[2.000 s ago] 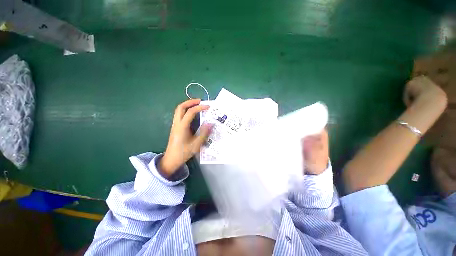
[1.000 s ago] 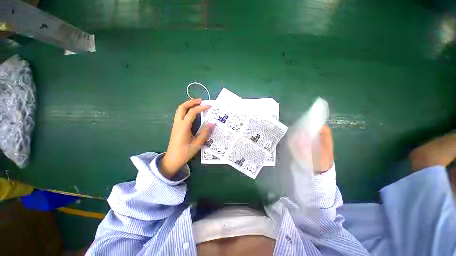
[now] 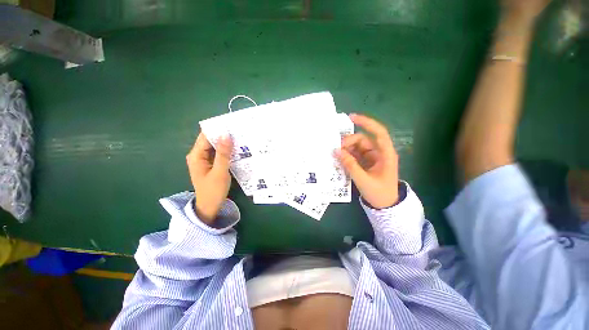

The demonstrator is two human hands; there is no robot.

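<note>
A white label sheet [image 3: 281, 135] with small dark printed blocks lies tilted over a stack of other label sheets [image 3: 313, 209] in front of me; its upper part is washed out by glare. My left hand [image 3: 213, 174] grips the sheet's left edge between thumb and fingers. My right hand [image 3: 372, 164] is at the stack's right edge, thumb and fingers close together at the paper; whether it pinches a sheet is unclear. A thin white loop [image 3: 242, 100] shows partly behind the top edge of the sheet.
The papers rest on a green bench top [image 3: 129, 187]. A lumpy clear plastic bag [image 3: 14, 148] is at the left edge. A grey metal arm [image 3: 51, 35] is at upper left. A neighbouring worker's bare forearm [image 3: 494, 116] reaches up at the right.
The blurred backing paper in my right hand is gone from view. My right hand has come left to the stack. My left hand has taken a sheet's edge. The neighbour's arm now extends upward.
</note>
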